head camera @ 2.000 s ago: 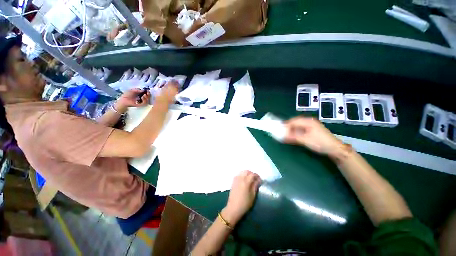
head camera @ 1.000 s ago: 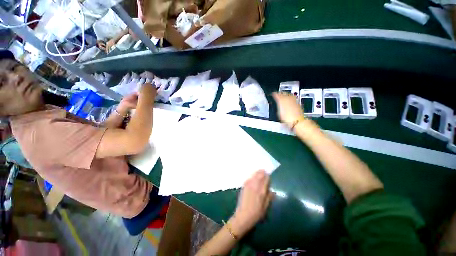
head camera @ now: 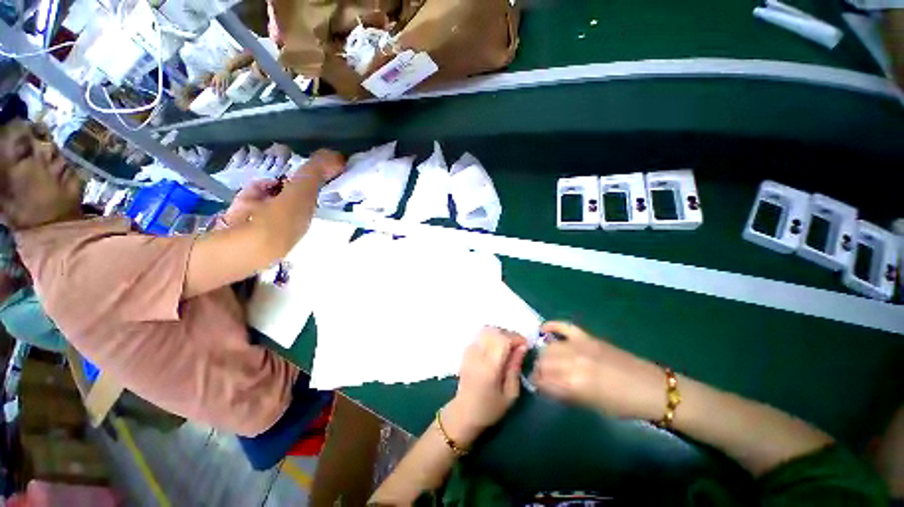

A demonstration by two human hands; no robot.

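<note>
My left hand (head camera: 491,368) is at the right corner of a fanned stack of thin white sheets (head camera: 406,307), fingers bent inward. My right hand (head camera: 590,374) meets it there, closed around a small white and dark object that looks like a device unit (head camera: 536,344). The fingers hide most of it. I cannot tell whether my left fingers pinch a sheet or the unit. Three white device units (head camera: 624,201) with dark windows stand side by side on the green belt. Wrapped white units (head camera: 475,191) lie on the belt beyond the stack.
A neighbouring worker in a salmon shirt (head camera: 119,287) reaches over the belt at left, near a blue bin (head camera: 164,206). More device units (head camera: 823,233) are at right. A pale rail (head camera: 694,280) edges the belt. Brown paper packaging (head camera: 436,45) lies at the far side.
My right hand has come back from the belt to my left hand with a small object. The nearer row has gone from four units to three. The belt items have shifted left.
</note>
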